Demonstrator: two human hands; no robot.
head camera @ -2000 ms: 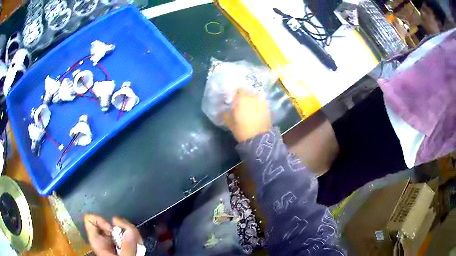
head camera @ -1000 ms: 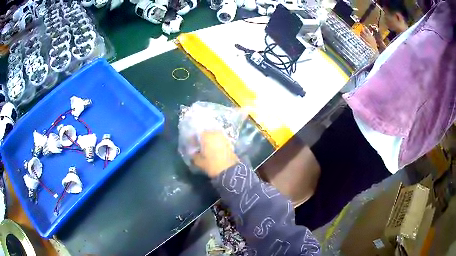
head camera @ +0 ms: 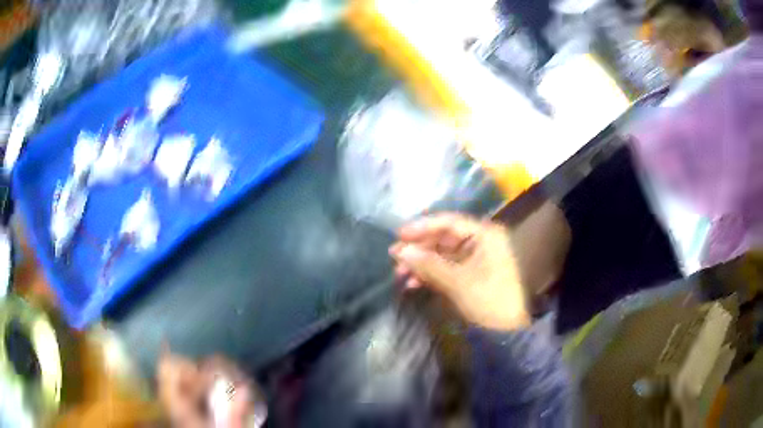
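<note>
The frame is blurred. My right hand [head camera: 464, 263] is out of the clear plastic bag [head camera: 397, 159], just in front of it near the bench edge. Its thumb and fingertips are pinched together; whether a small part is between them cannot be seen. My left hand [head camera: 201, 393] is low at the left, partly cut off by the bottom edge, around a white and silver screw-base housing [head camera: 224, 399]. The blue plastic tray [head camera: 251, 180] holds several white housings [head camera: 140, 221] with thin dark red leads.
Clear trays of round parts [head camera: 84, 33] lie behind the blue tray. A white sheet with yellow tape [head camera: 427, 71] is beyond the bag. A round gold-rimmed device [head camera: 42, 351] is at lower left. A person in a pink garment [head camera: 703, 159] sits at right, another person behind. Cartons [head camera: 698, 343] stand lower right.
My right hand has come out of the plastic bag towards the bench edge, fingertips pinched. The view has shifted, so my left hand and its housing show again at lower left.
</note>
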